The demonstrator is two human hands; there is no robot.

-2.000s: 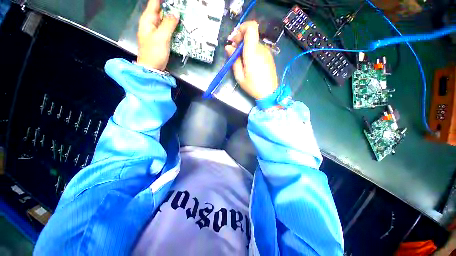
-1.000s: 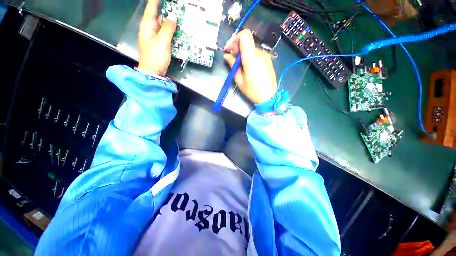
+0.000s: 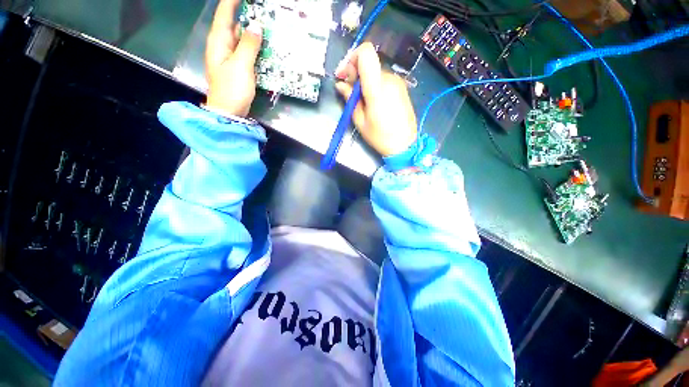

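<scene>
A green main board (image 3: 293,57) with white and silver parts lies near the bench's front edge at the top, partly cut off by the frame. My left hand (image 3: 233,64) grips its left edge, thumb on top; the fingertips are cut off or hidden. My right hand (image 3: 384,102) is just right of the board, closed around a blue pen (image 3: 344,125) that points down toward the bench edge. The thumb and forefinger are near the board's right edge; whether they touch it cannot be told. A blue band with a cord is on my right wrist.
A black remote control (image 3: 474,74) lies right of my right hand. Two more boards (image 3: 554,130) (image 3: 577,204) lie further right. A blue cord (image 3: 619,49) crosses the upper right near an orange box (image 3: 665,159). A black rack (image 3: 91,189) with pale pins is below left.
Compared with two seconds ago, my right hand and the pen sit slightly lower in view, the pen more upright. My left hand still holds the board.
</scene>
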